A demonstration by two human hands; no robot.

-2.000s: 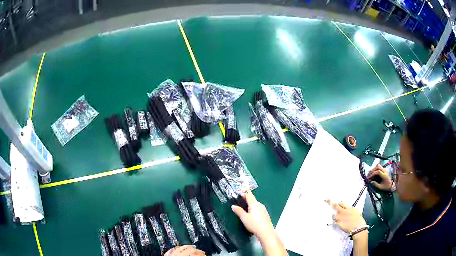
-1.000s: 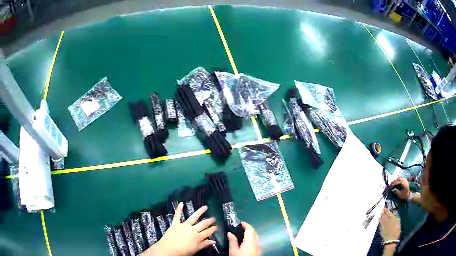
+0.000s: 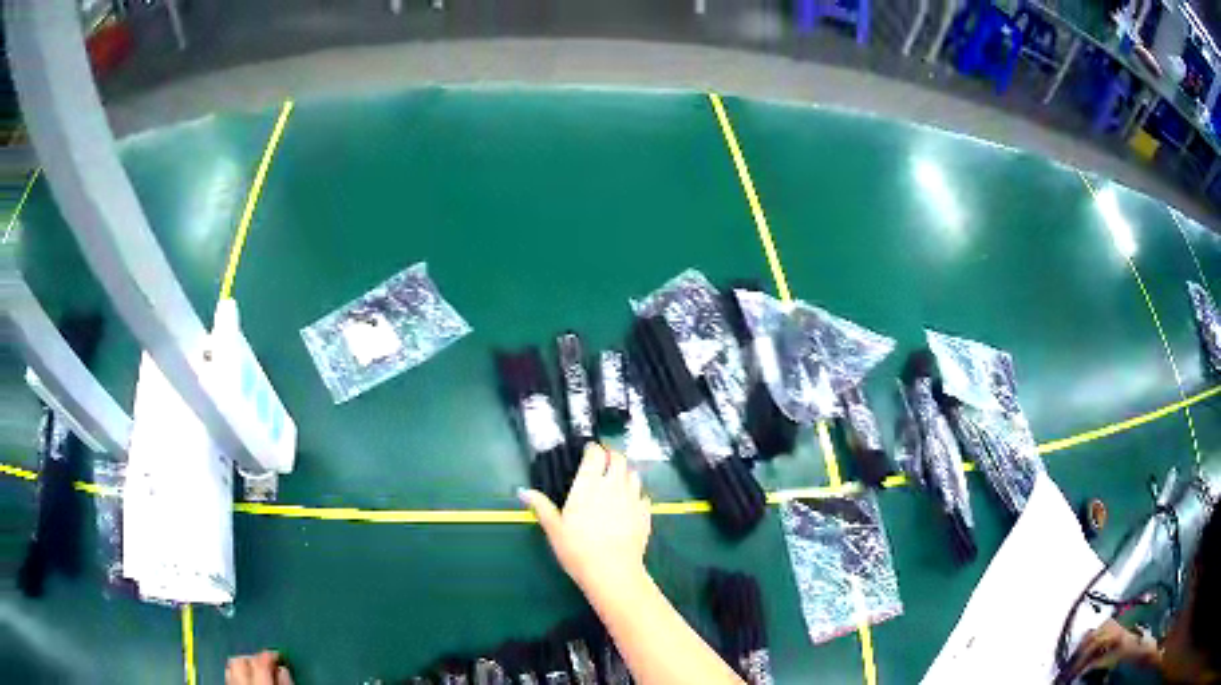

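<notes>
My right hand (image 3: 603,515) reaches over the lower ends of a black tube bundle (image 3: 536,408) with a clear band; whether its fingers grip the bundle is hidden. Short bundles (image 3: 576,381) stand just right of it. My left hand (image 3: 255,669) is mostly cut off by the bottom edge; only fingers show, and what it touches cannot be seen. A row of wrapped black bundles (image 3: 579,658) lies along the bottom edge, partly under my right forearm. A longer bundle (image 3: 734,616) lies at the row's right end.
Clear bags lie at left (image 3: 388,332), centre right (image 3: 841,562) and over other bundles (image 3: 817,355). Grey-white posts (image 3: 147,268) stand at left by a white stack (image 3: 174,535). A white sheet (image 3: 1018,589), tape roll (image 3: 1097,515) and another person's hand (image 3: 1118,649) are at right.
The view has shifted, so things appear lower and further right. My right hand has left the longer bundle and reached up to the upper group. My left hand has moved off the row, leftward.
</notes>
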